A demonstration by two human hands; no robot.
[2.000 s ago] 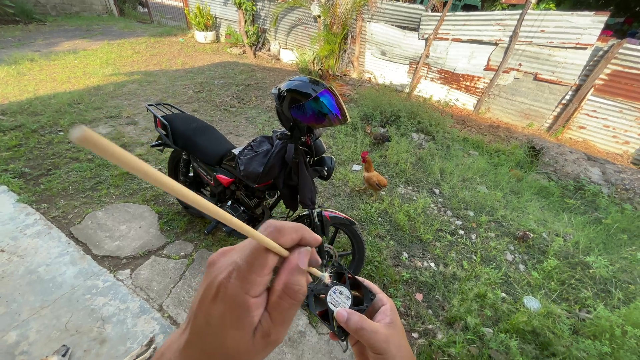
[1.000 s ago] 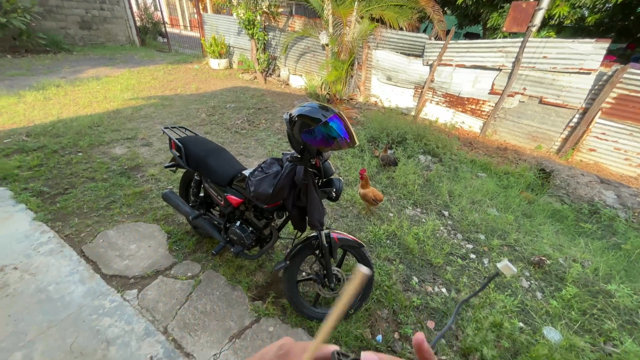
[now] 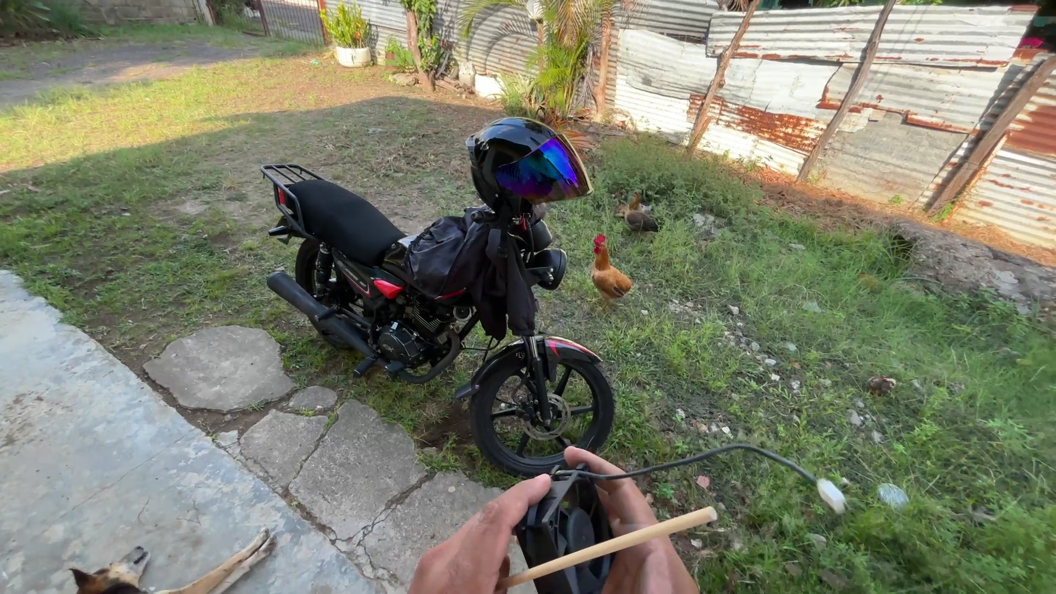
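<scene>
At the bottom middle of the head view, my left hand [image 3: 483, 540] grips one side of a small black cooling fan [image 3: 569, 511]. A plain wooden stick [image 3: 619, 544] comes out of that same hand and crosses in front of the fan, its free end pointing right. My right hand [image 3: 635, 528] holds the fan's other side, fingers behind it. From the top of the fan a dark cable [image 3: 726, 450] arches right to a white connector [image 3: 831, 496], which hangs free over the grass. The far end of the stick is hidden in my left hand.
Ahead stands a black motorcycle [image 3: 404, 330] with a helmet [image 3: 528, 161] and a dark bag [image 3: 450, 252]. A brown chicken [image 3: 609, 276] and a darker one [image 3: 639, 219] are in the grass. A dog [image 3: 115, 573] lies on the concrete slab [image 3: 99, 445], lower left.
Two seconds ago the stick pointed up and left with its other end at the fan's labelled face. Now it lies across the fan pointing right, and the cable with its connector is in sight.
</scene>
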